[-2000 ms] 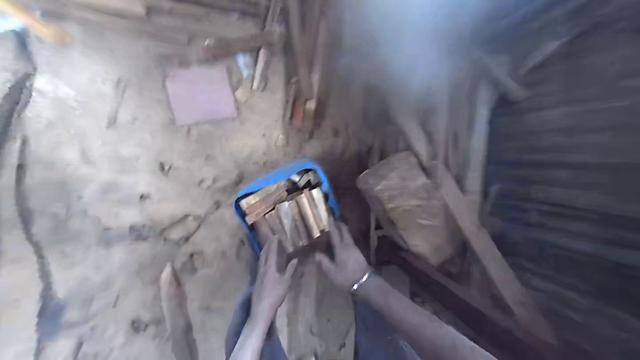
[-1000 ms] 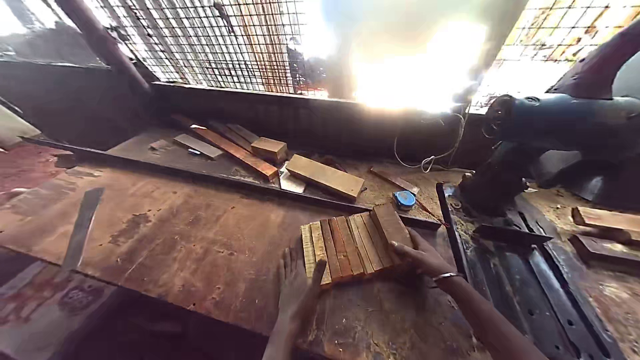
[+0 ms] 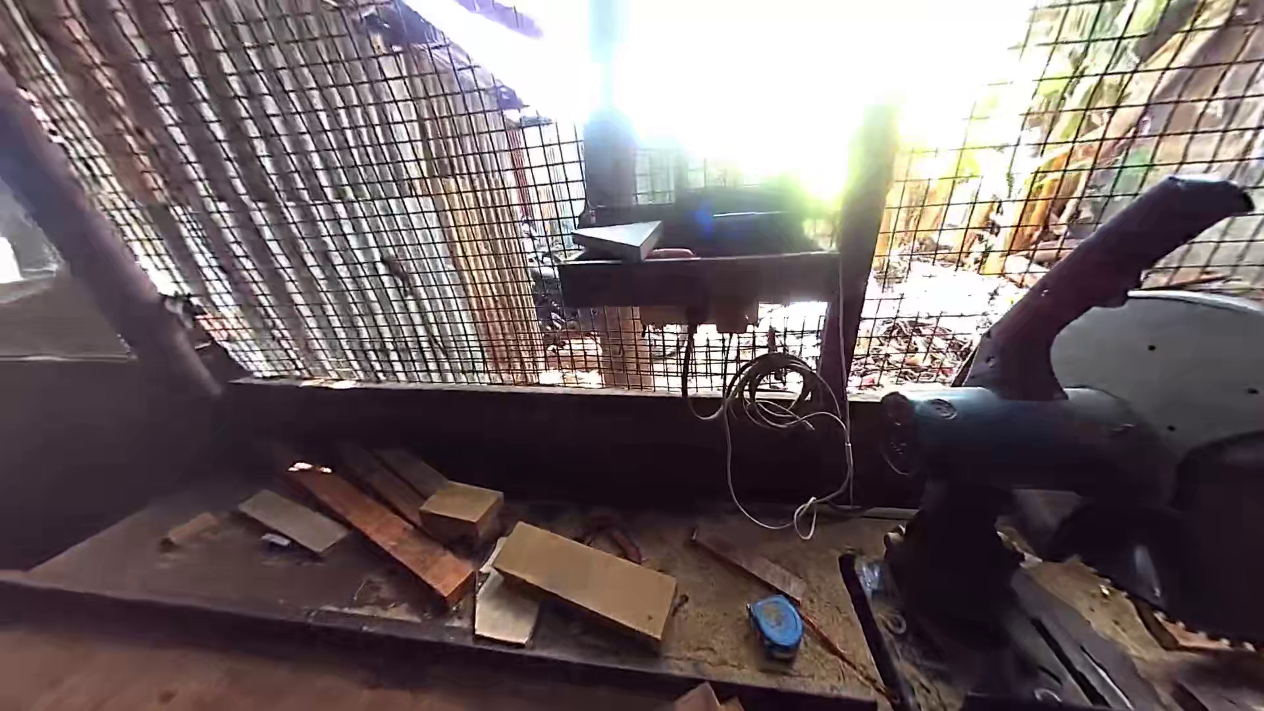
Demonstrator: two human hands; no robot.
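Observation:
Neither of my hands shows in the head view. At the bottom edge, a small part of some wooden pieces (image 3: 699, 699) peeks in. On the sawdust-covered bench lies a pale rectangular wood block (image 3: 588, 583), its left end over a thin flat offcut (image 3: 506, 607). Behind them sits a smaller wood block (image 3: 462, 509), with a long reddish wood strip (image 3: 385, 533) slanting beside it. A blue tape measure (image 3: 777, 625) rests to the right, near a thin wood strip (image 3: 750, 565).
At the right stands a power saw with a blue motor housing (image 3: 1007, 430), a handle and a toothed blade. A wire mesh (image 3: 395, 227) closes the window behind. A shelf (image 3: 701, 278) holds a triangular piece, and a coiled cable (image 3: 780, 395) hangs below it.
The view has swung up from the bench toward the window. My hands, seen around a row of wood blocks a second ago, have left the view.

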